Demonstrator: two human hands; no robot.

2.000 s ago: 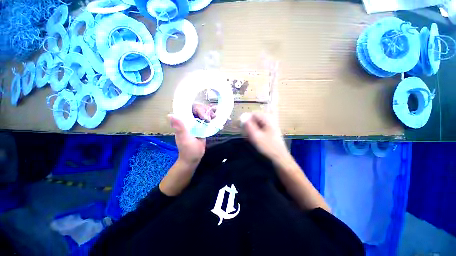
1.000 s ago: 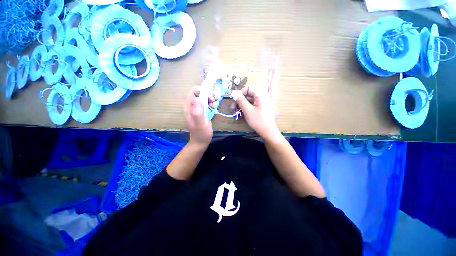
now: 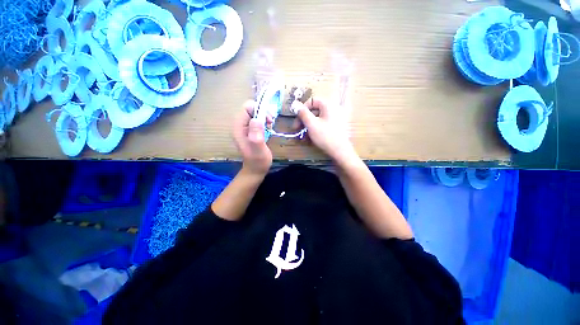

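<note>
My left hand holds a pale ring nearly edge-on at the left side of the taped work pad. A white cord loops from the ring's lower part toward my right hand. My right hand is at the pad's dark-marked centre, by a small shiny stud. Its thumb and fingers are pinched together over a small white bit, perhaps the cord end; the glare hides exactly what it is.
Overlapping pale rings with cords lie at the left, a tangled cord heap beyond. Stacked rings and a single ring are at the right end. Below the bench are a crate of short pieces and another crate.
The ring has turned from face-on to nearly edge-on and moved to the pad. My right hand has come in from the bench's front edge to the pad centre. The view has shifted slightly.
</note>
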